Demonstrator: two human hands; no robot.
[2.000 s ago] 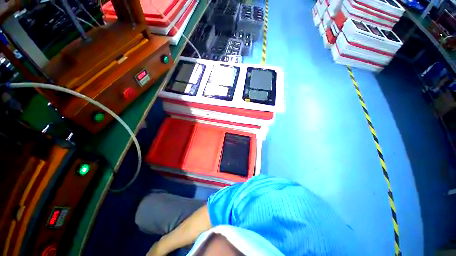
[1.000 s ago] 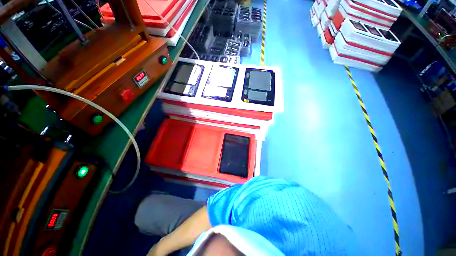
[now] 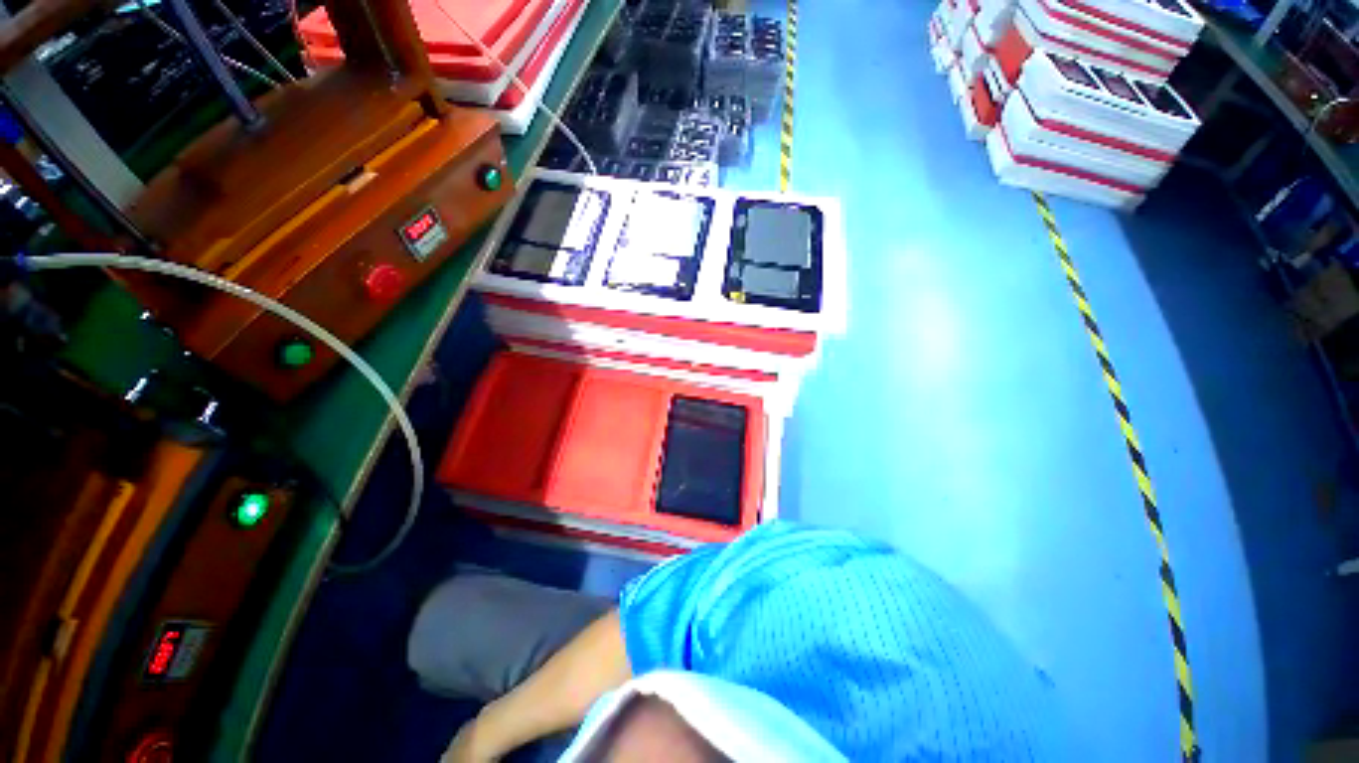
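A dark flat tablet assembly (image 3: 702, 459) lies in the right recess of a red-lined foam tray (image 3: 601, 447). The tray's other two recesses are empty. A white foam tray (image 3: 829, 268) behind it holds three tablet assemblies with silver-grey inner parts. A blue sleeve and bare forearm, seemingly my right arm, reach to the lower left. My right hand (image 3: 471, 742) is mostly cut off by the bottom edge; its fingers and anything in them are hidden. My left hand is not in view.
Orange-brown presses (image 3: 336, 246) with green buttons stand on the green bench (image 3: 336, 477) at left. A pale hose (image 3: 350, 346) loops before them. Grey trays (image 3: 678, 90) stand behind the white tray. White foam stacks (image 3: 1088, 134) stand far right, beyond yellow-black floor tape (image 3: 1110, 388).
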